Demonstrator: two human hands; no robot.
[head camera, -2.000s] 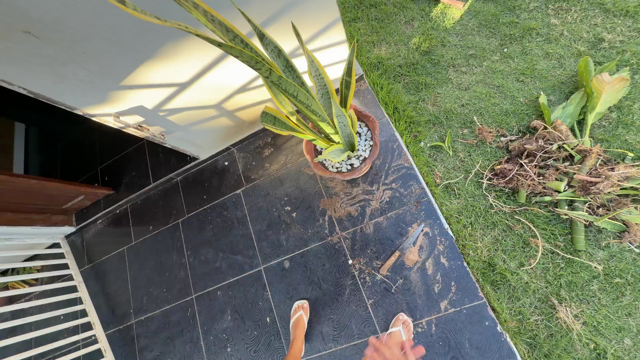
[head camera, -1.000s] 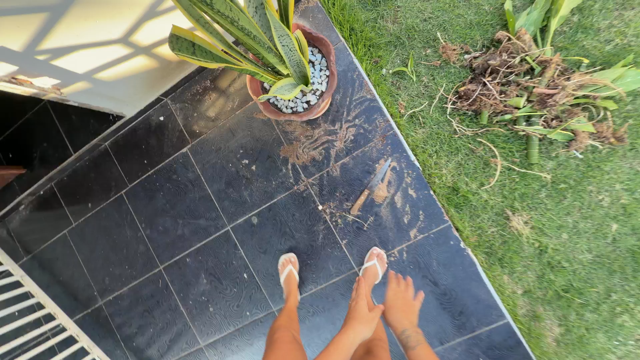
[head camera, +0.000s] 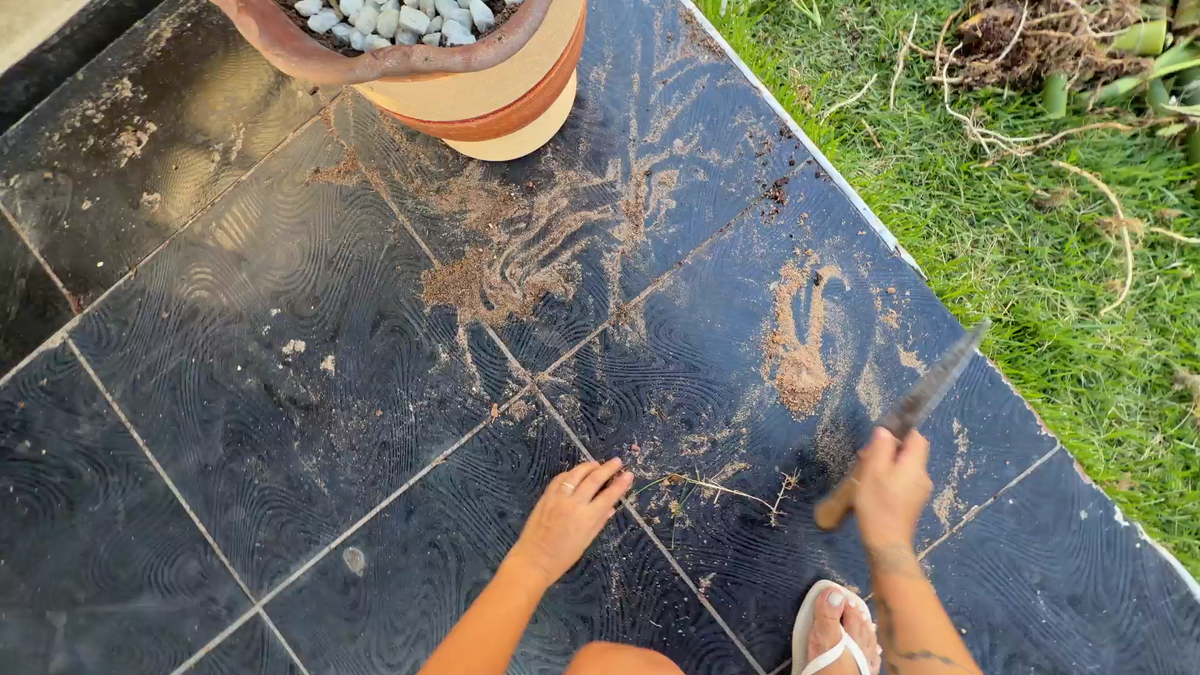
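Note:
My right hand (head camera: 892, 483) grips a knife (head camera: 933, 389) where its brown wooden handle meets the blade, which points up and right toward the grass. Low over the dark tiles, my left hand (head camera: 574, 516) has its fingertips beside the left end of a thin root or plant sprig (head camera: 717, 486). Whether those fingertips touch the sprig I cannot tell. Loose brown soil (head camera: 797, 375) lies on the tile above the hands, with more soil (head camera: 497, 281) smeared farther up and left.
A banded clay pot (head camera: 469, 94) topped with pale pebbles (head camera: 403, 21) stands at the top. Uprooted plants with tangled roots (head camera: 1041, 47) lie on the grass (head camera: 1003, 253) beyond the white tile edge. My sandalled foot (head camera: 834, 633) is at the bottom right.
The knife lay on the tiles in both earlier frames; now it is in my right hand. My left hand has come down near the sprig. The view is now much closer to the floor.

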